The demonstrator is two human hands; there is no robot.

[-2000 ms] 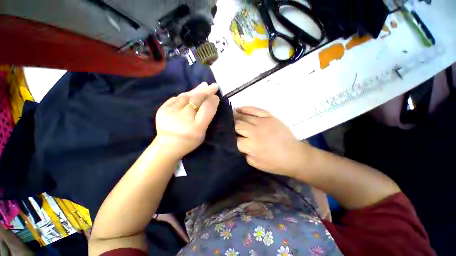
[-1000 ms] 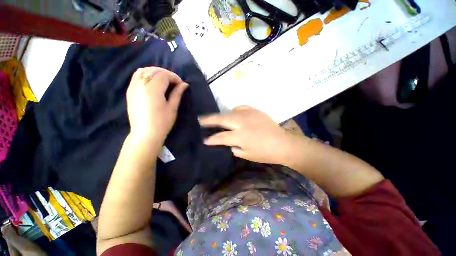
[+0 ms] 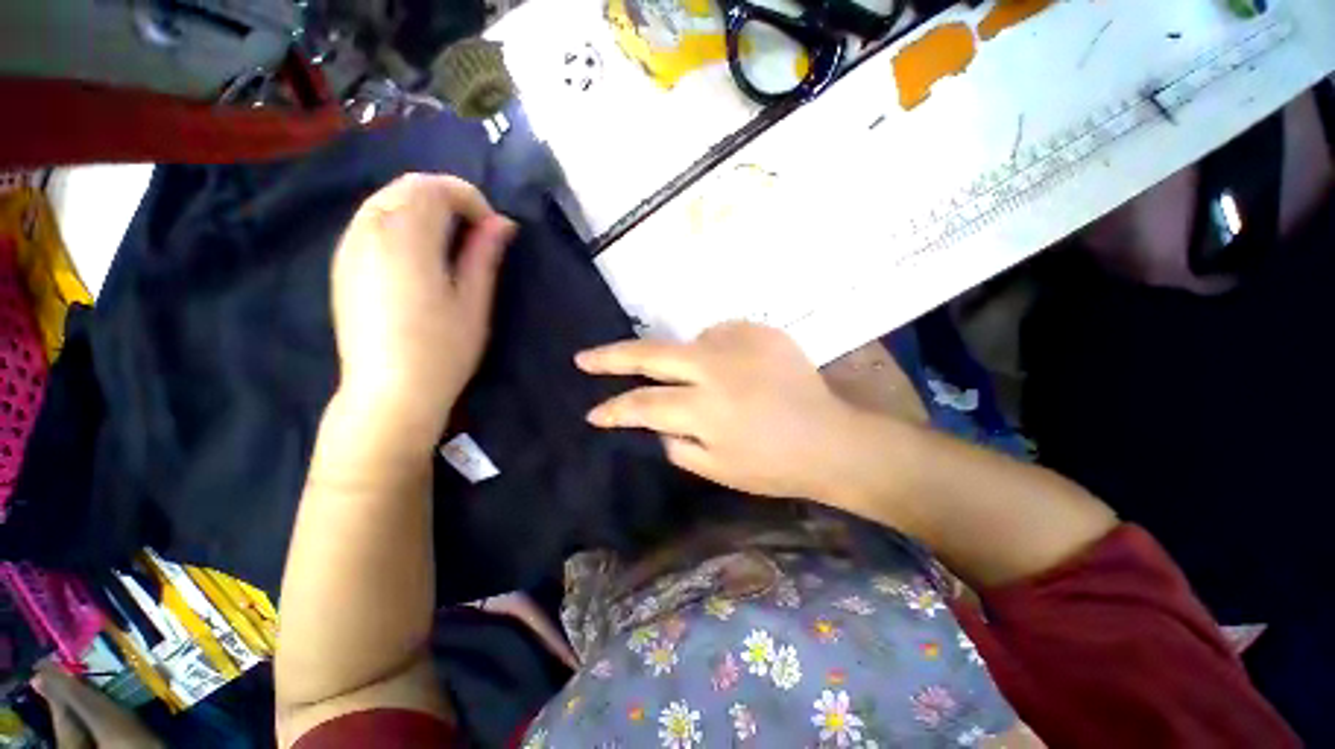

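Observation:
A large dark garment piece (image 3: 191, 366) covers the left of the table, its upper end under the red front of the sewing machine (image 3: 161, 125). A small white label (image 3: 470, 457) lies on it near my left forearm. My left hand (image 3: 417, 278) rests on the cloth below the machine, fingers curled down with thumb and fingertips close together; whether it pinches cloth is unclear. My right hand (image 3: 718, 398) lies at the cloth's right part, two fingers stretched apart on it, holding nothing. The needle area is dark and blurred.
A brass-coloured ribbed knob (image 3: 473, 78) is beside the machine's needle area. Black-handled scissors (image 3: 791, 56) lie at the top of the white table (image 3: 820, 220), near orange patches and a ruler scale. A pink basket (image 3: 21, 373) is at the left edge. A floral apron covers the lap.
My left hand has moved left and curled its fingers. My right hand has moved left onto the cloth with its fingers spread. The view has shifted, so the scissors sit higher.

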